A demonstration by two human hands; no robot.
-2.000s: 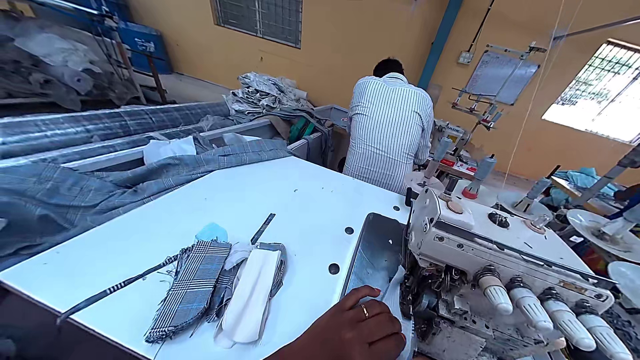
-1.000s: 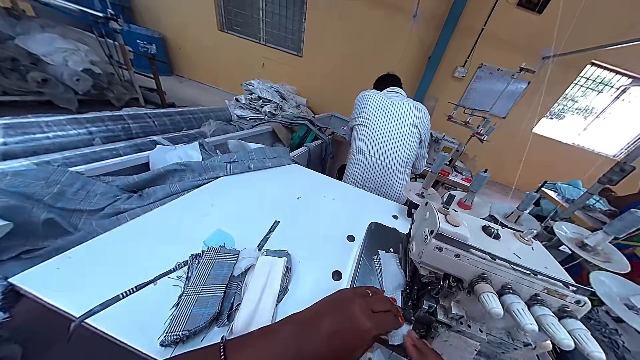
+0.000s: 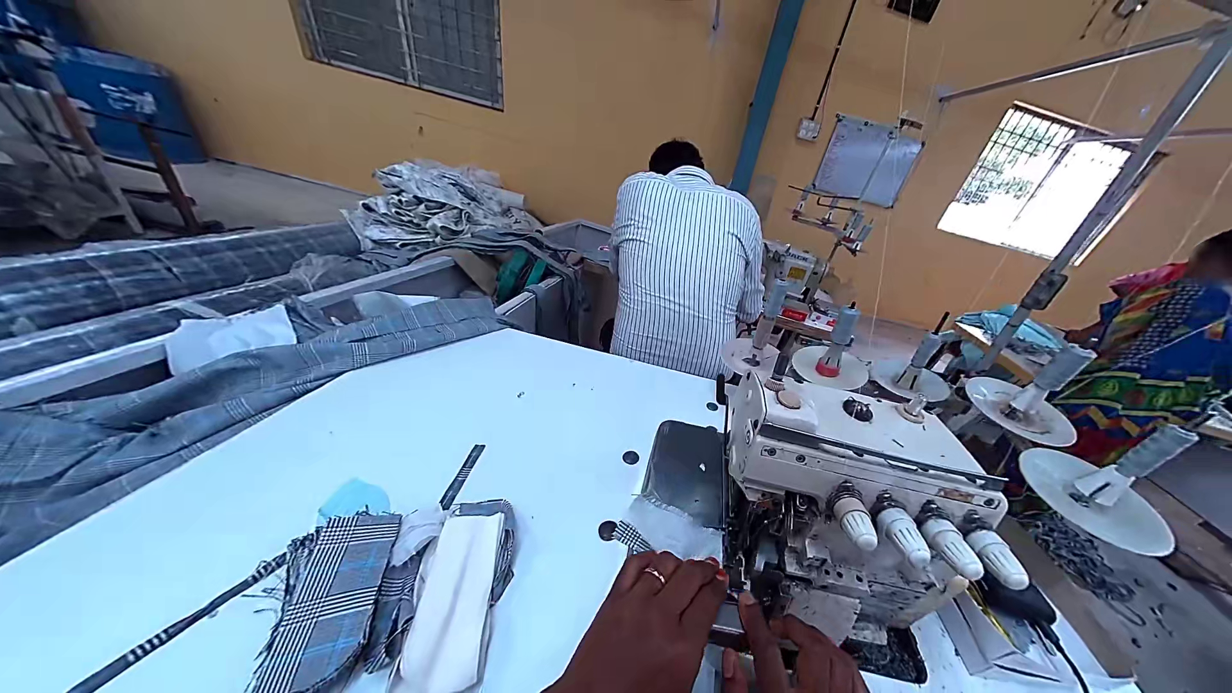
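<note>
An overlock sewing machine (image 3: 866, 452) stands at the right of the white table (image 3: 539, 423). My left hand (image 3: 654, 616) lies palm down on a small piece of checked and white fabric (image 3: 674, 527) at the machine's bed, fingertips beside the presser foot area. My right hand (image 3: 789, 654) is close by on the right, at the machine's front edge; what its fingers hold is hidden. To the left lie grey checked fabric pieces (image 3: 337, 597), a folded white piece (image 3: 452, 606), a light blue scrap (image 3: 354, 499) and a narrow checked strip (image 3: 183, 626).
Grey checked cloth (image 3: 250, 371) hangs over a trough at the left, with a heap of fabric (image 3: 443, 207) behind. A person in a striped shirt (image 3: 685, 269) stands beyond the table. Thread cones on discs (image 3: 1097, 496) stand at the right, near another person (image 3: 1145, 356).
Two seconds ago only my left hand showed, by the machine. My right hand has come into view beside it, and the small fabric piece now shows above my left fingers.
</note>
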